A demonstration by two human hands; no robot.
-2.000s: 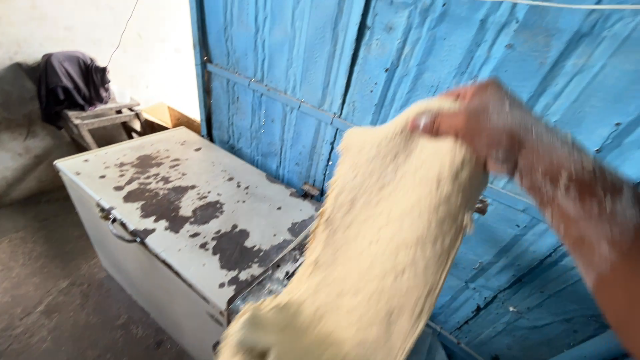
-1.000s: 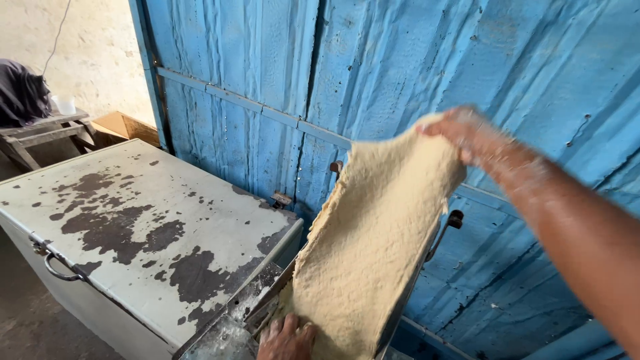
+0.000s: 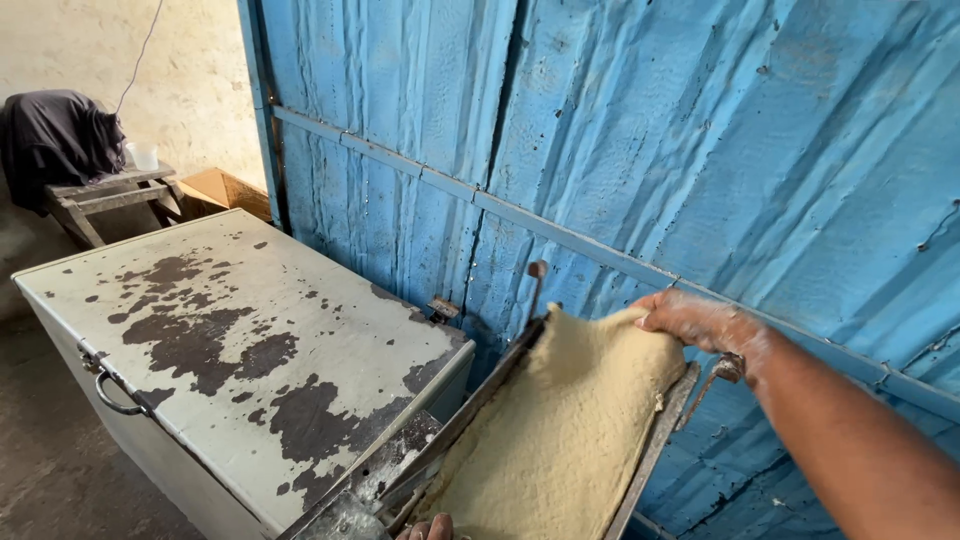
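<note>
A thick sheet of pale dough [image 3: 551, 435] lies along a sloping metal trough [image 3: 652, 457] with raised side walls, at the lower middle. My right hand [image 3: 694, 319], dusted with flour, grips the dough's far upper edge and holds it up at the trough's top end. Of my left hand [image 3: 431, 528], only some fingertips show at the bottom edge of the view, at the near left side of the dough; whether they grip it is hidden.
Left of the trough stands a chest freezer [image 3: 225, 322] with a peeling lid and a front handle [image 3: 116, 397]. A blue corrugated metal wall [image 3: 600, 150] rises close behind. Rusty metal hooks [image 3: 536, 281] flank the trough. Farther back are a wooden stool [image 3: 124, 191] and a cardboard box [image 3: 225, 191].
My right hand has lowered the dough's upper end, and the sheet now lies down between the trough's walls. My left hand shows less than a second ago.
</note>
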